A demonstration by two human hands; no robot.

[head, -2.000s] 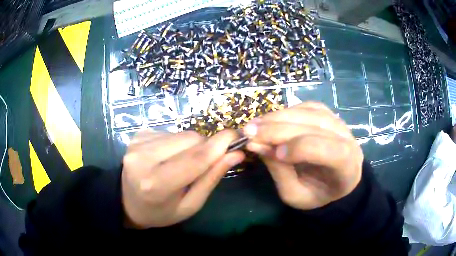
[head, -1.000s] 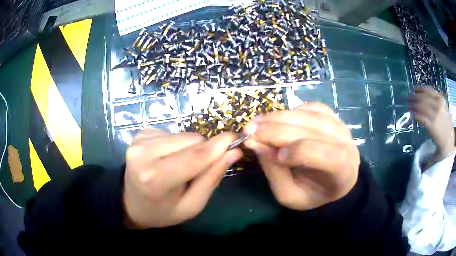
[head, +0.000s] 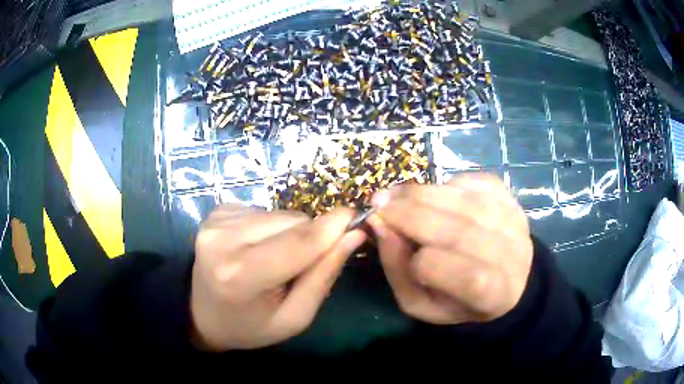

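Note:
My left hand (head: 266, 274) and my right hand (head: 457, 251) meet fingertip to fingertip in front of me. Between them they pinch a tiny dark-and-silver part (head: 361, 218); the fingers cover most of it and its type is unreadable. Behind the fingertips lies a pile of small gold parts (head: 352, 169), its near edge partly hidden by my hands. Farther back is a wider pile of small black-and-silver parts (head: 330, 75) with some gold ends. Both piles lie on a clear plastic blister tray (head: 180, 169).
More clear tray pockets (head: 562, 146) extend right. A white printed sheet (head: 240, 19) lies behind the piles. Yellow-and-black tape (head: 86, 157), an orange-brown scrap (head: 22, 246) and a white cord are at left. At right are another dark parts pile (head: 637, 105) and a person's white sleeve (head: 649, 300).
My right hand has moved slightly down and its fingers are more curled. The two hands still pinch the small part. The other person's hand, seen at right one second ago, is out of view.

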